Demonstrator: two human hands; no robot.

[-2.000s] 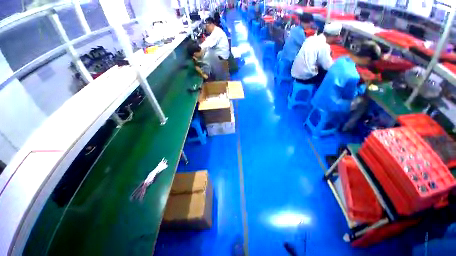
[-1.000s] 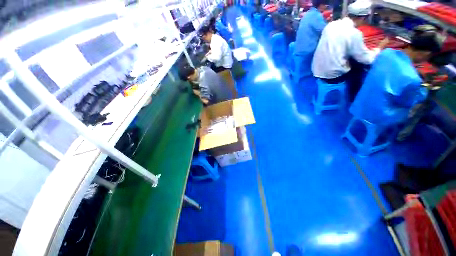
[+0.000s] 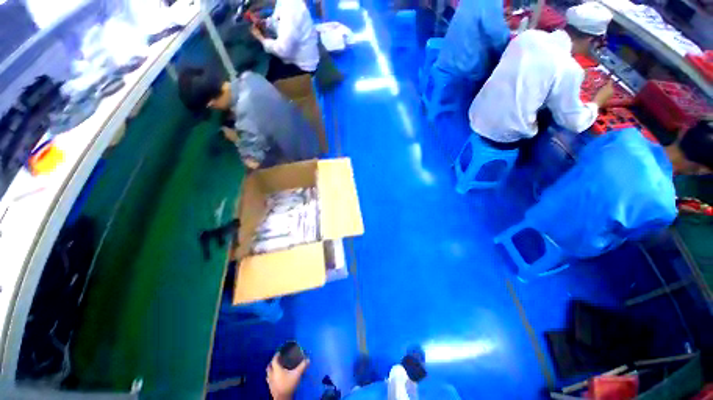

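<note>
My left hand (image 3: pixel 284 381) is at the bottom edge, partly cut off. It holds a small round dark dish (image 3: pixel 291 355), whose contents I cannot make out. A light blue, stool-like shape (image 3: pixel 442 392) is cut off at the bottom edge. A pale, blurred shape (image 3: pixel 402 383) lies over it with a dark piece beside it; I cannot tell whether it is my right hand. An open carton (image 3: pixel 279 275) ahead holds rows of silvery bags (image 3: pixel 285 220).
The green bench (image 3: pixel 129 312) runs along the left, with a black bracket (image 3: pixel 219 237) near the carton. A person in grey (image 3: pixel 274 117) leans at it. Workers sit on stools at the right. Dark cables (image 3: pixel 48 312) lie under the white shelf. The blue floor (image 3: pixel 422 266) shows ahead.
The view has moved forward, so the open carton and the person in grey are nearer. My left hand with the round dish has come into view. The nearer closed carton has left view.
</note>
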